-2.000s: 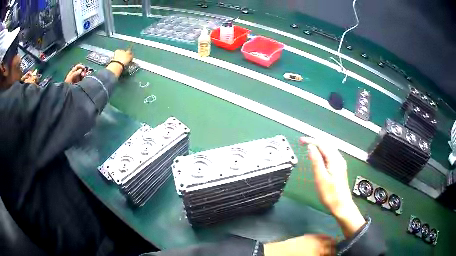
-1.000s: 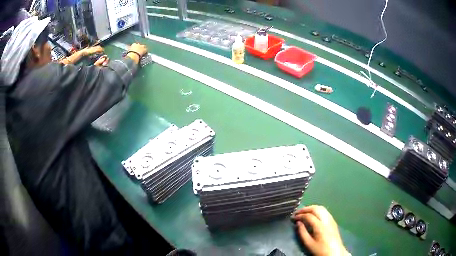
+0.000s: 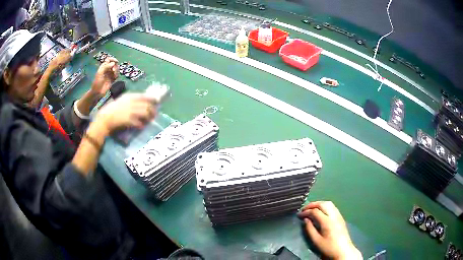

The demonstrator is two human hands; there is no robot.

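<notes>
A tall stack of three-hole metal plates [image 3: 259, 162] stands on the bench in front of me, with a pale top and dark ribbed sides. My right hand [image 3: 327, 228] rests by its lower right corner, fingers loosely curled, holding nothing that I can see; I cannot tell if the fingertips touch the stack. My left hand is not in view; only dark cloth shows at the bottom edge. A second plate stack [image 3: 175, 144] stands tilted in view to the left, its top plates slightly offset.
At left, a person in a dark smock [image 3: 45, 177] reaches in, one hand blurred. Ringed plates [image 3: 428, 223] lie at right, near dark stacks [image 3: 429, 157]. Beyond are red bins [image 3: 300, 54], a squeeze bottle [image 3: 241, 44], a black pad [image 3: 371, 108] and a clear tray [image 3: 218, 28].
My right hand has come down from beside the stack's top to its base; my left hand has left view. The co-worker's hand has swung towards the left stack. The camera view has shifted.
</notes>
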